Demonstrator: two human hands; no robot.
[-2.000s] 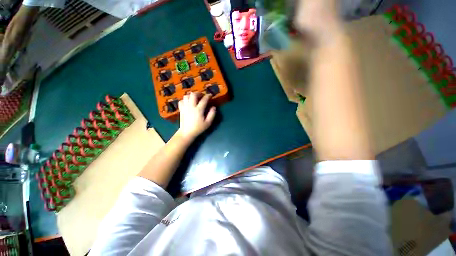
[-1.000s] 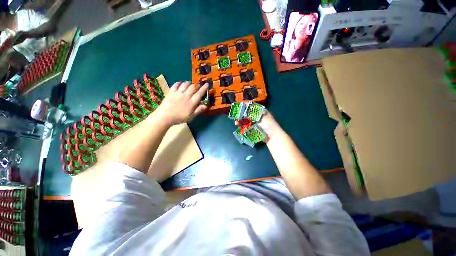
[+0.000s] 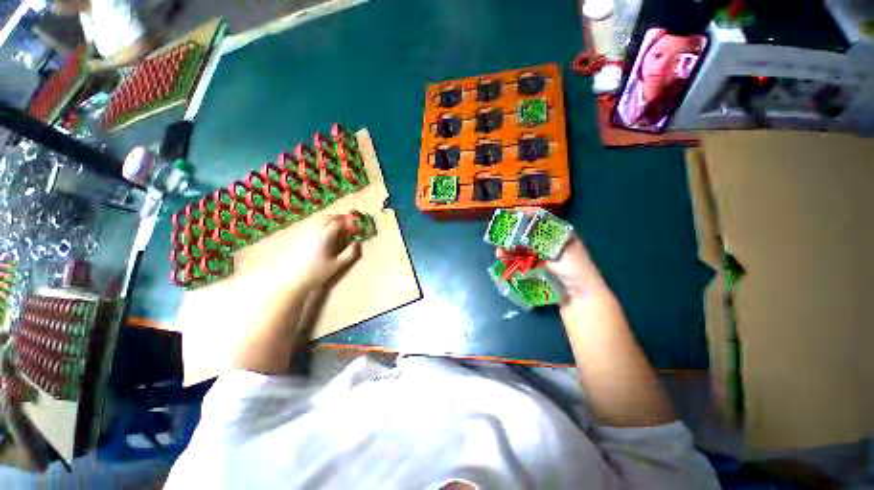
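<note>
My left hand (image 3: 332, 251) holds one circuit board with a red loop (image 3: 360, 226) above the bare part of the left cardboard sheet (image 3: 287, 278). My right hand (image 3: 573, 272) grips several circuit boards (image 3: 549, 234), their red loops bunched together, just in front of the fixture. The orange fixture (image 3: 467, 139) lies on the green tabletop. Green boards sit in its near-left pocket and in one right-column pocket, second row from the back; the other pockets show black. Rows of boards with red loops (image 3: 268, 203) stand along the far side of the cardboard.
A phone (image 3: 659, 80) with a lit screen leans by a white instrument (image 3: 767, 91) at the back right. Flattened cardboard (image 3: 800, 287) lies on the right. More board trays (image 3: 59, 335) and clear plastic clutter (image 3: 57, 211) are at the left. Part of a person (image 3: 115, 29) shows at the back left.
My left hand has moved from the fixture to the cardboard, now holding a board. The near-left pocket now shows green; one back-row-side middle pocket has turned from green to black. My right hand still grips its boards.
</note>
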